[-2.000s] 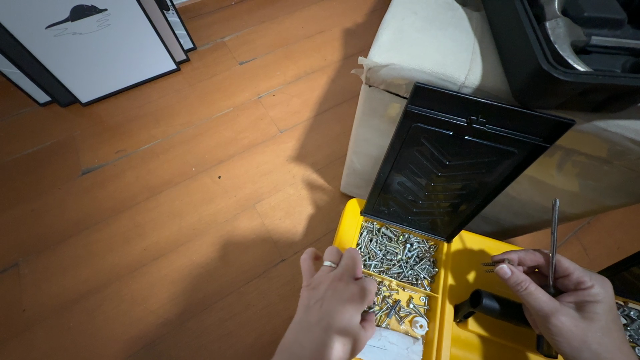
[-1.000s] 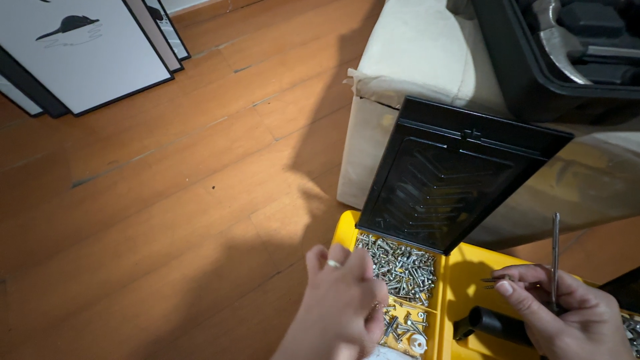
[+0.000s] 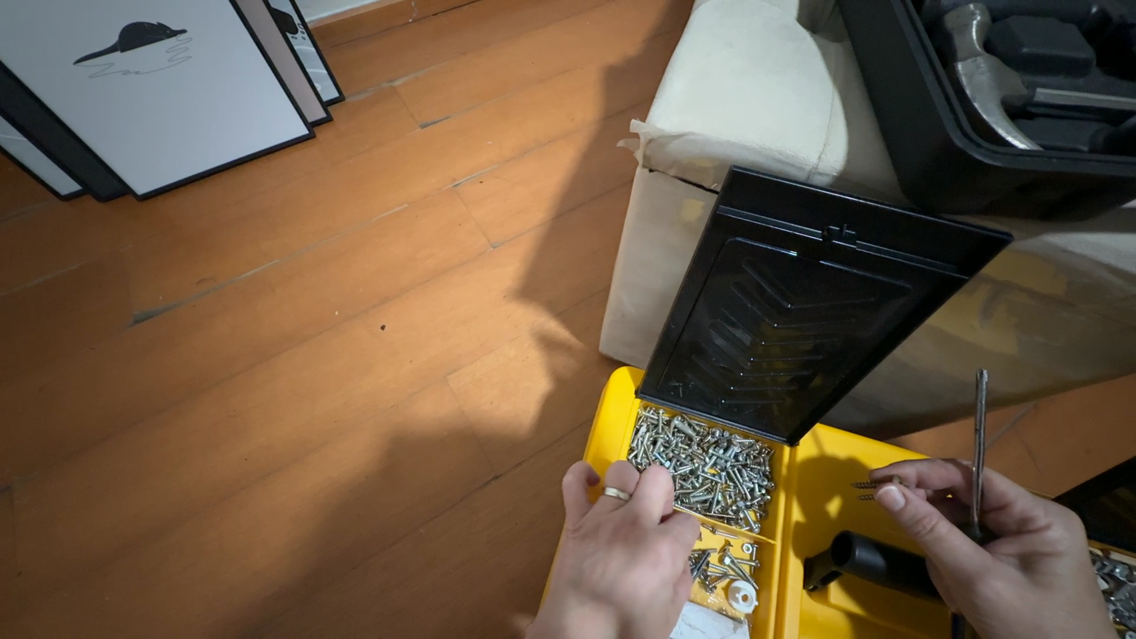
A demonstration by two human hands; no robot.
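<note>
My left hand (image 3: 626, 550), with a ring on one finger, reaches over a yellow plastic organizer box (image 3: 612, 404). Its fingertips are down at the near edge of a compartment full of metal screws (image 3: 706, 461); whether they pinch anything is hidden. A second compartment holds loose screws (image 3: 732, 568) and a white plastic ring (image 3: 742, 596). My right hand (image 3: 994, 541) pinches small screws (image 3: 865, 486) between thumb and fingers, and a screwdriver (image 3: 979, 444) stands shaft up in the same hand. Below it lies the box's black handle (image 3: 879, 564).
The box's black lid (image 3: 790, 311) stands raised against a pale upholstered seat (image 3: 745, 98). On the seat sits a black case (image 3: 958, 151) holding a claw hammer (image 3: 985, 80). Framed pictures (image 3: 204, 115) lean at the upper left above the wooden floor (image 3: 355, 337).
My left hand has shifted about over the screw compartments, and its fingers are now spread lower at the full one. My right hand keeps holding the screws and the screwdriver.
</note>
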